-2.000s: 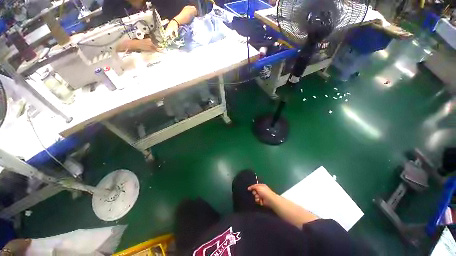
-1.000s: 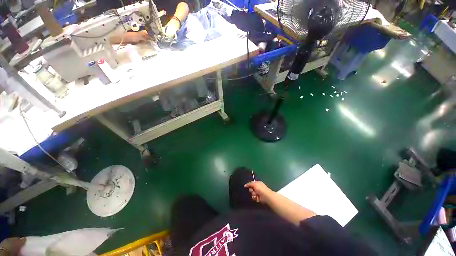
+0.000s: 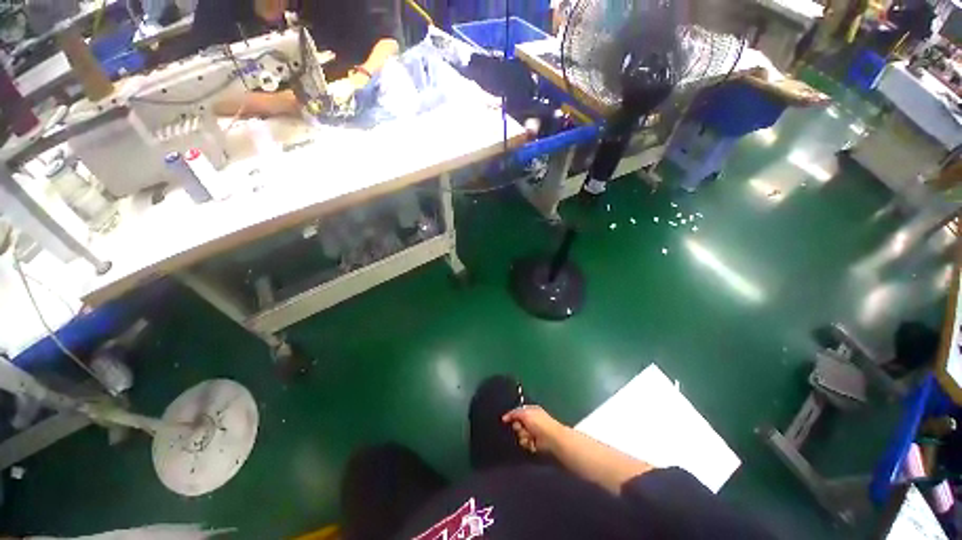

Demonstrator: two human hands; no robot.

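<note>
My right hand is low in the middle of the view, closed around a thin light-coloured tool whose tip sticks up past the fingers. It is held over my dark-clothed leg. A white cloth piece shows only as a strip at the bottom left edge. My left hand is not in the picture. A flat white board lies beside my right forearm, low near the floor.
Another person's arm works at a sewing machine with light blue fabric on a white table. A black pedestal fan stands ahead. A pale round base is at left. A blue bin is at right.
The view has shifted, so the white cloth and yellow rim have mostly slid out at the bottom left. The left hand has left the picture. The right hand keeps its hold.
</note>
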